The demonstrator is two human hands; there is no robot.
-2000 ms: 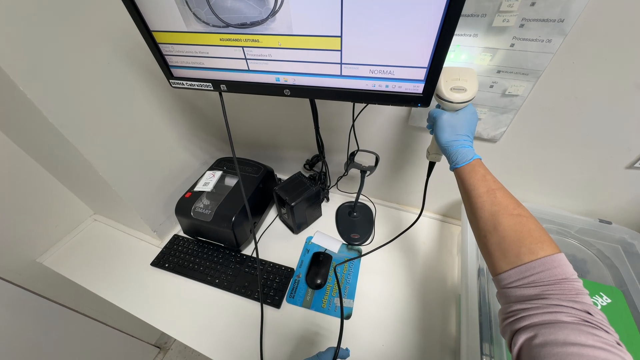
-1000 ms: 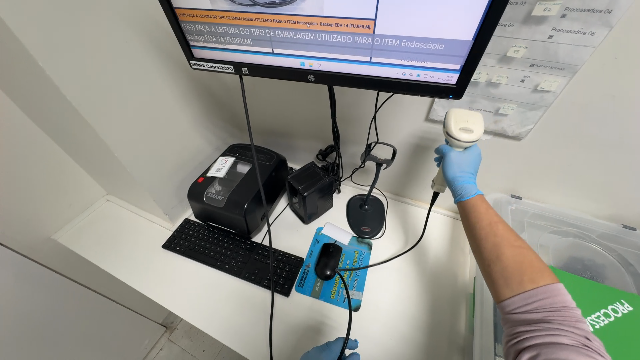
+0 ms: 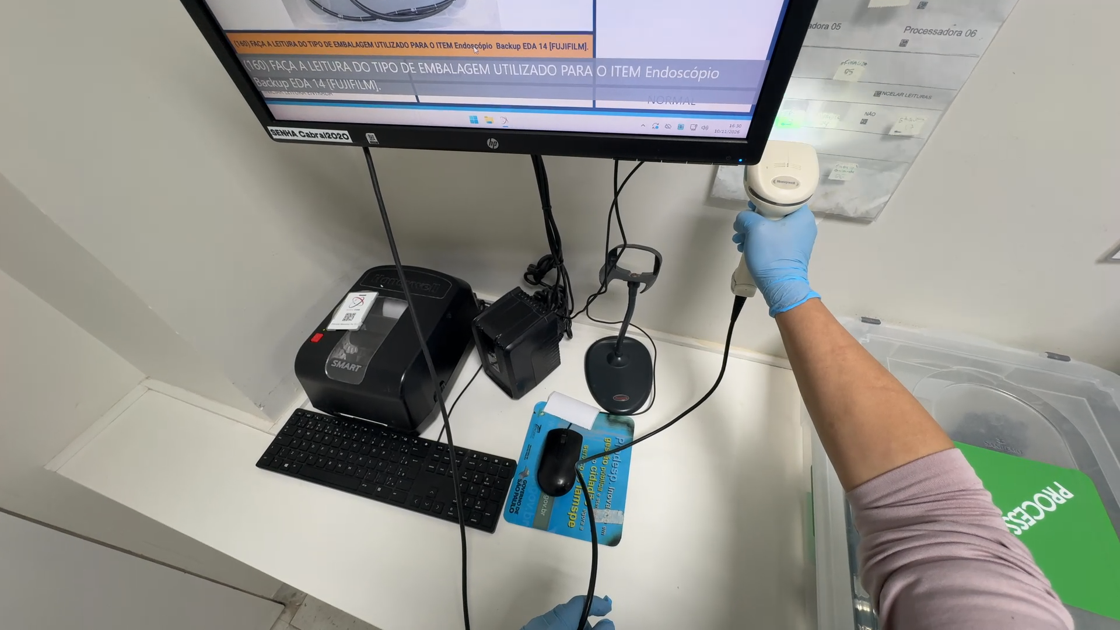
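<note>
My right hand [image 3: 779, 254], in a blue glove, grips the handle of a white barcode scanner [image 3: 781, 175]. The scanner faces a code sheet [image 3: 862, 114] on the wall, where a green light glows. Its black cable [image 3: 700, 398] droops over the desk. At the bottom edge is my left hand [image 3: 573, 614], also gloved in blue and mostly cut off, beside that cable; whether it holds the cable I cannot tell. A black mouse [image 3: 560, 462] lies on a blue mouse pad [image 3: 612, 516], with an unoccupied scanner stand [image 3: 619, 372] behind it.
A wall-mounted monitor [image 3: 493, 143] overhangs the white desk [image 3: 682, 560]. On the desk's left are a black label printer [image 3: 376, 350], a black box-shaped device [image 3: 518, 341] and a keyboard [image 3: 385, 468]. A clear plastic bin [image 3: 927, 350] with a green sign [image 3: 1050, 525] stands at right.
The monitor's yellow banner has given way to an orange one with a grey text overlay. A green light now shows on the wall sheet. My right hand still holds the scanner.
</note>
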